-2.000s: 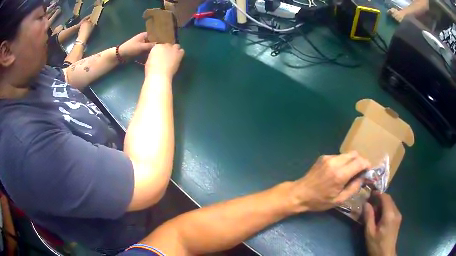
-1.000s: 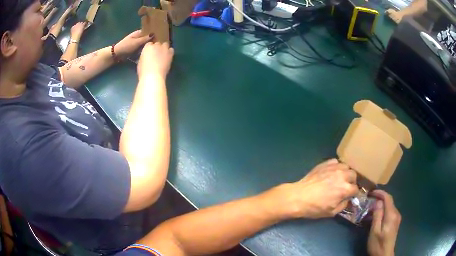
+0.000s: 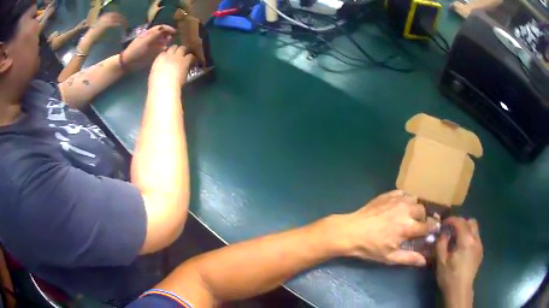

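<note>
A small mailer box stands on the table with its brown lid open and raised, side ears spread. A shiny clear plastic bag lies in its tray, mostly hidden between my hands. My left hand reaches in from the left, its fingers over the tray and on the bag. My right hand is at the tray's right side, thumb and fingers bent together at the bag's edge; what they pinch is hidden.
A person at my left works at another open box. A large black device stands at the right. Cables, a blue-and-red object and a yellow-edged black box lie at the back.
The bag, earlier raised above the tray, is now down in it. My left fingers have spread flatter over the tray. The neighbour's box is lower and turned, one hand off it.
</note>
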